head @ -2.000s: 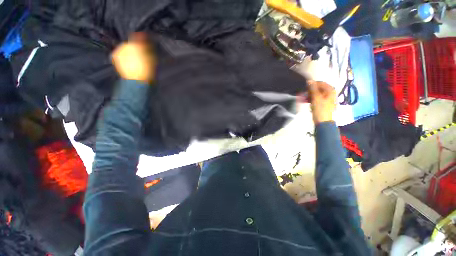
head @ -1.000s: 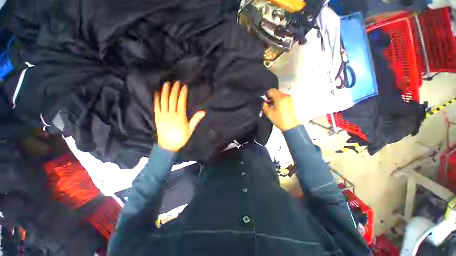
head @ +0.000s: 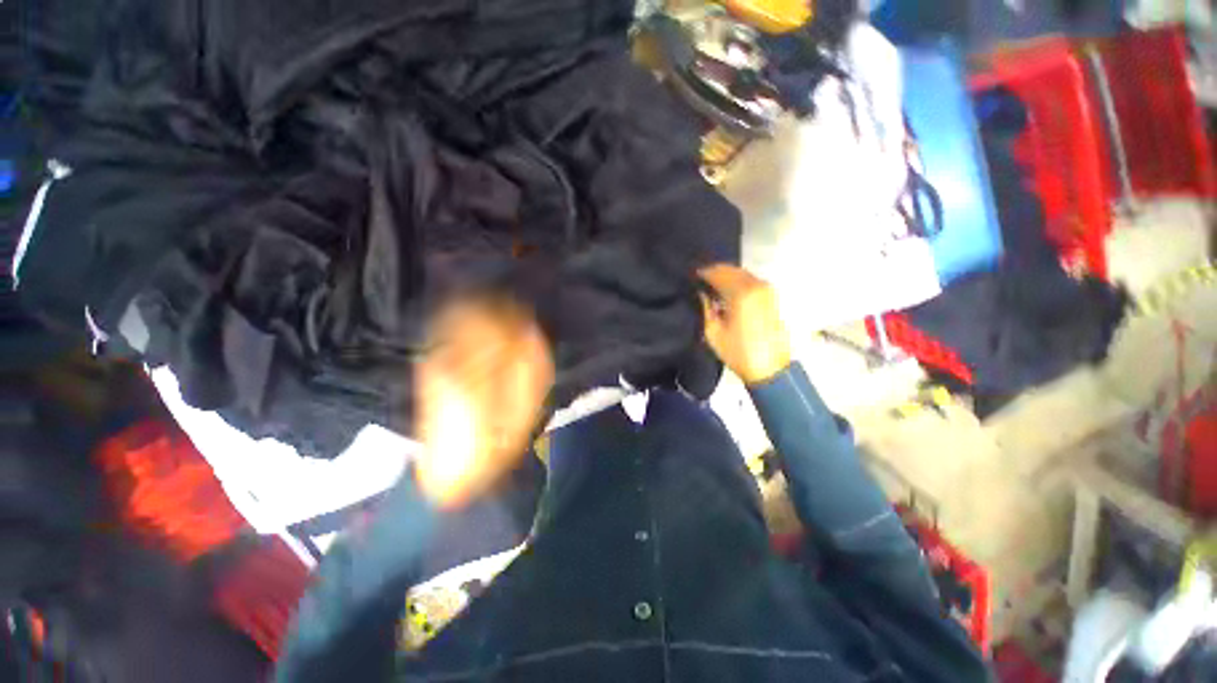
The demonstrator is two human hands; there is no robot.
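A large crumpled heap of black garments (head: 360, 200) covers most of the white-covered table (head: 834, 187). Thin white cord or piping shows at its left edge and at its near edge. My right hand (head: 747, 323) is at the heap's right edge, its fingers closed on the black cloth there. My left hand (head: 483, 398) is strongly blurred at the heap's near edge; its fingers cannot be made out. The steam iron (head: 721, 67), with an orange-yellow handle, is behind the heap's right side, partly cut off by the top edge.
Black-handled scissors (head: 921, 200) lie by a blue panel (head: 958, 160) at the table's right. Red crates (head: 1068, 147) stand beyond, with black cloth (head: 1034, 320) beside them. Bright orange-red strips (head: 163, 487) are at lower left. A pale metal frame (head: 1084, 534) is on the floor at right.
My left hand moved from spread flat on the heap back towards my body. My right hand went from the far right to the heap's edge and stays there. The cloth is bunched differently.
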